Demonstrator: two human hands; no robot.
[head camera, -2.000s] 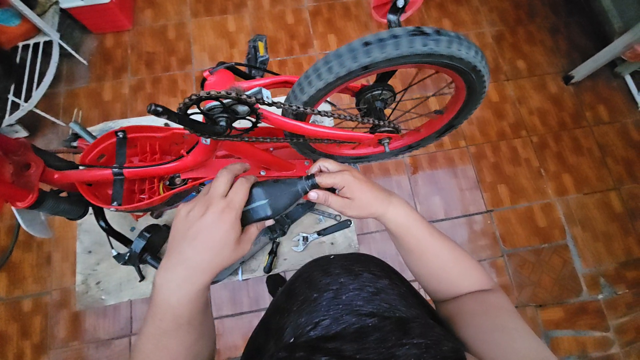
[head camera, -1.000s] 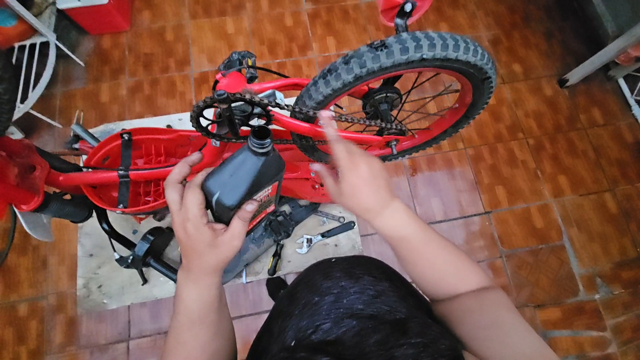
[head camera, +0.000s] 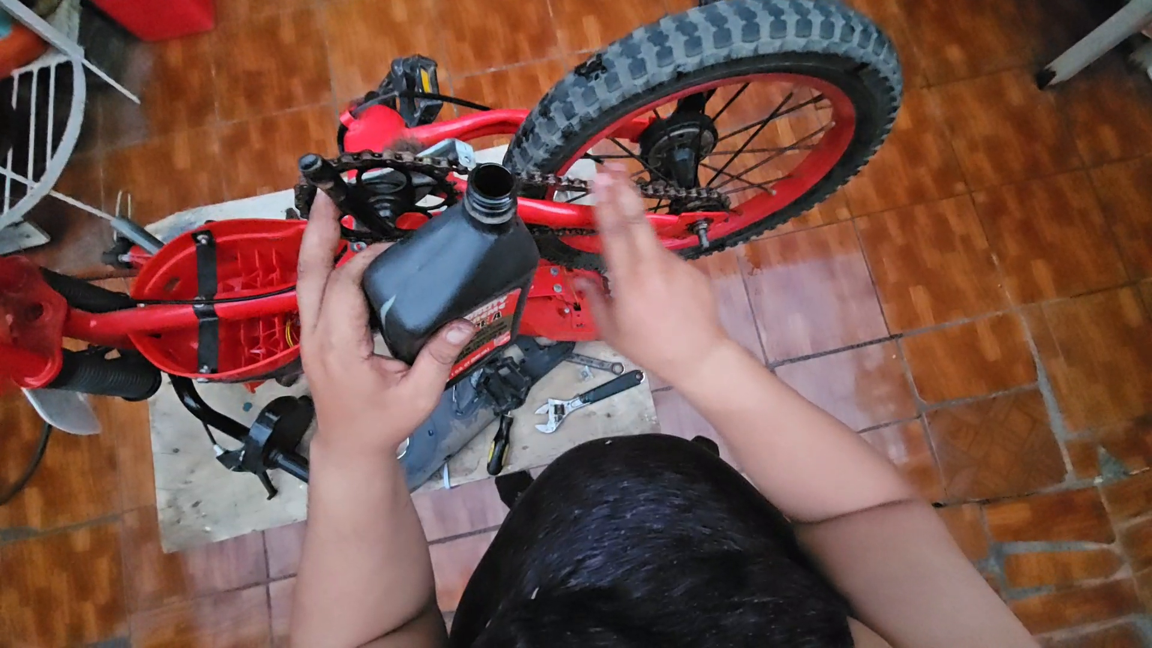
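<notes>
A red child's bicycle (head camera: 504, 121) lies with its rear wheel (head camera: 841, 153) to the upper right. My left hand (head camera: 360, 360) grips a black plastic oil bottle (head camera: 450, 270), uncapped and tilted, with its mouth pointing up, in front of the frame. One finger of that hand is close to the crank arm (head camera: 337, 193). To the right of the bottle my right hand (head camera: 652, 288) is raised, slightly blurred, over the chain (head camera: 562, 183) and chainstay; nothing is plainly seen in it. Whether its fingertips touch the chain cannot be told.
A stained board (head camera: 207, 486) lies on the tiled floor under the bicycle. On it are an adjustable wrench (head camera: 589, 400), another wrench (head camera: 594, 363) and a screwdriver (head camera: 499, 445). White metal bars (head camera: 67, 135) stand at the upper left, a red box (head camera: 166, 13) beyond them.
Two seconds ago both hands were at the bottle, the right one at its neck. The bottle has since been turned upright with its open mouth showing, and my right hand has come away from it.
</notes>
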